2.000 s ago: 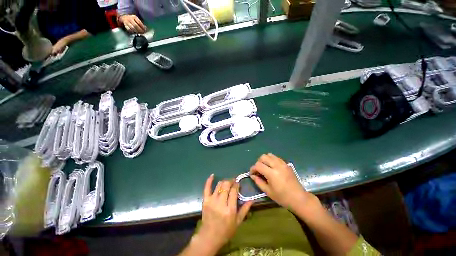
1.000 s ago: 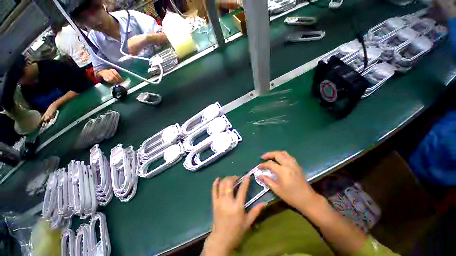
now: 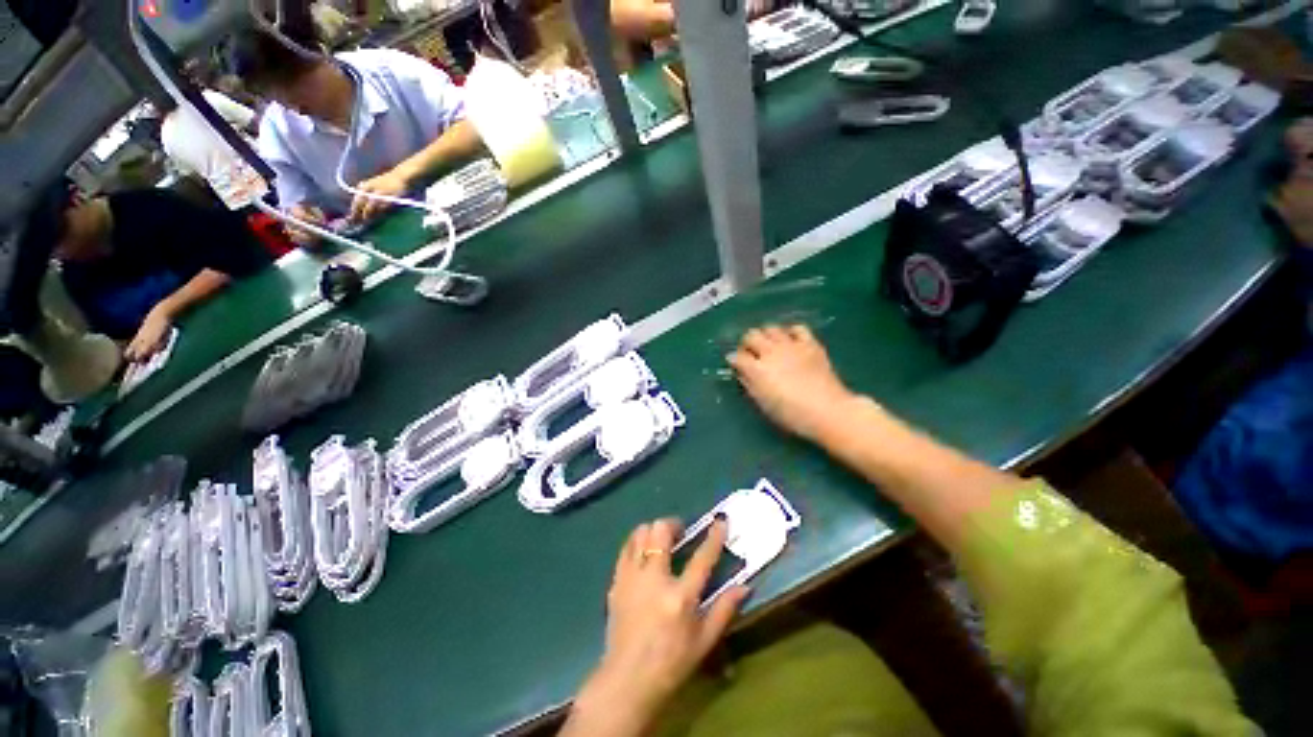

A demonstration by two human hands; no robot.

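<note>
A white plastic housing (image 3: 756, 527) lies on the green bench near its front edge, its round disc and squared tab toward the right. My left hand (image 3: 660, 605) holds its left end, fingers over the long opening. My right hand (image 3: 785, 377) reaches forward over the thin clear slivers (image 3: 785, 305), fingertips down at their near side; whether it grips one cannot be told. Stacked white housings (image 3: 598, 432) lie at the centre, beyond my left hand, and more stacks (image 3: 231, 554) stand at the left.
A black cooling fan (image 3: 956, 274) stands right of my right hand, beside a heap of white housings (image 3: 1073, 238). A grey metal post (image 3: 720, 144) rises behind the slivers. A metal strip (image 3: 842, 223) divides bench and belt. People sit opposite, one in a light shirt (image 3: 396, 123).
My right hand has left the housing and moved forward to the slivers. My left hand stays on the housing, whose disc and tab are now uncovered.
</note>
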